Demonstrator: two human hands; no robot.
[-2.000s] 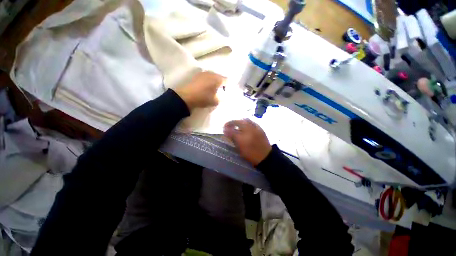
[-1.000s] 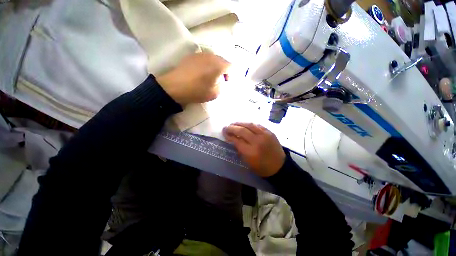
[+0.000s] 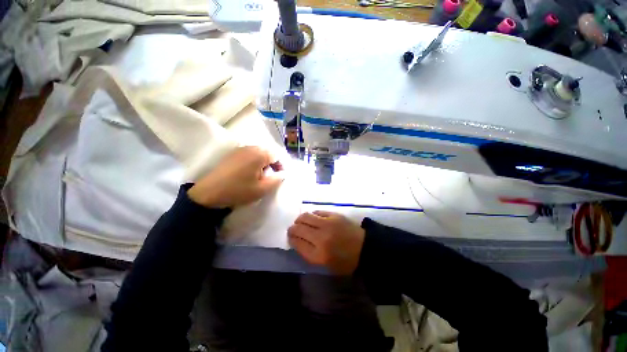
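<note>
A large cream garment panel (image 3: 103,165) lies spread to the left of the needle area. My left hand (image 3: 237,177) is on the cloth just left of the presser foot, its fingers bent together at the cloth; a small dark reddish spot shows at the fingertips. My right hand (image 3: 324,240) rests with curled fingers at the cloth's right edge, near the table's front edge; whether it grips the cloth cannot be told. The sewing machine (image 3: 426,148) stands behind both hands. Its needle area (image 3: 295,155) is partly washed out by bright light.
Red-orange scissor loops (image 3: 592,228) and a thin red stick (image 3: 519,201) lie at the right. The grey ruler-marked edge (image 3: 258,258) runs along the front. Cream cloth heaps (image 3: 75,31) are at the back left, greyer piles (image 3: 75,309) below left. Pink-topped spools (image 3: 507,26) stand behind the machine.
The view has turned and shifted, so the machine now lies nearly level across the frame. Both hands keep nearly the same places at the cloth by the needle area.
</note>
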